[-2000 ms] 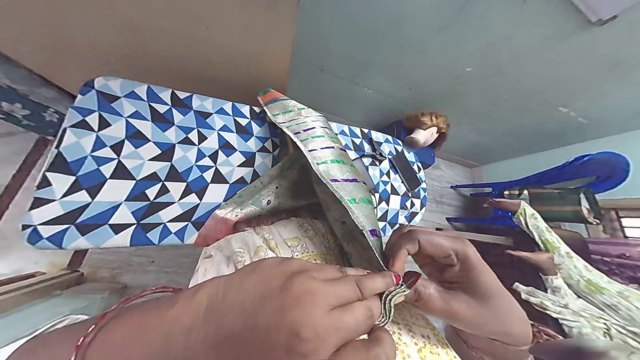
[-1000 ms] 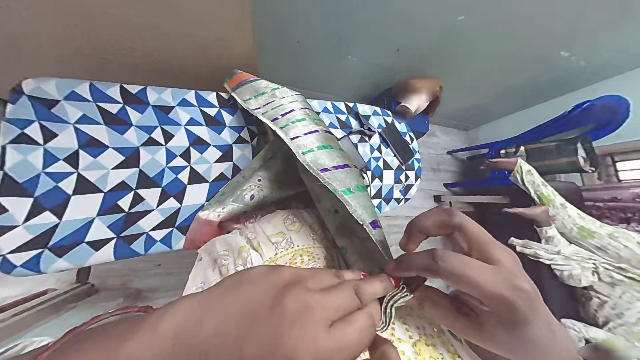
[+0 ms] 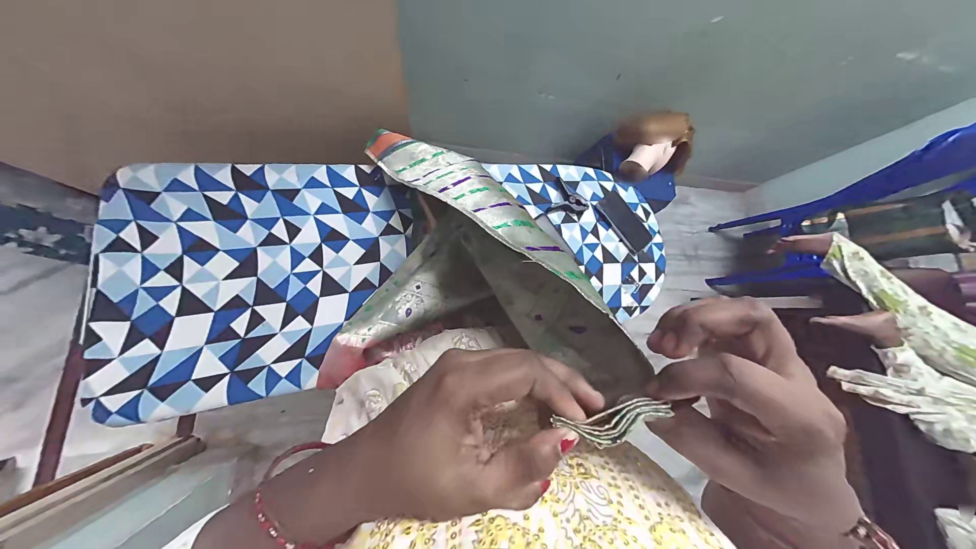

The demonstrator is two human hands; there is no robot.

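Observation:
My left hand, with red nails and a red bangle, pinches the left end of the stacked pleats of a green-grey cloth. My right hand grips the other end of these pleats between thumb and forefinger. From the pleats the cloth, with green and purple dashes and an orange corner, runs up and away across an ironing board covered in blue, white and black triangles. A pale yellow patterned garment lies beneath my hands.
A dark flat object and a small black item lie on the board's right end. Behind it is a brown and blue object. At right are a blue plastic chair and a person in a green-and-white patterned garment.
My left fingers have spread from around the pleats to their left end, so more folded edges show between my hands. The view has shifted.

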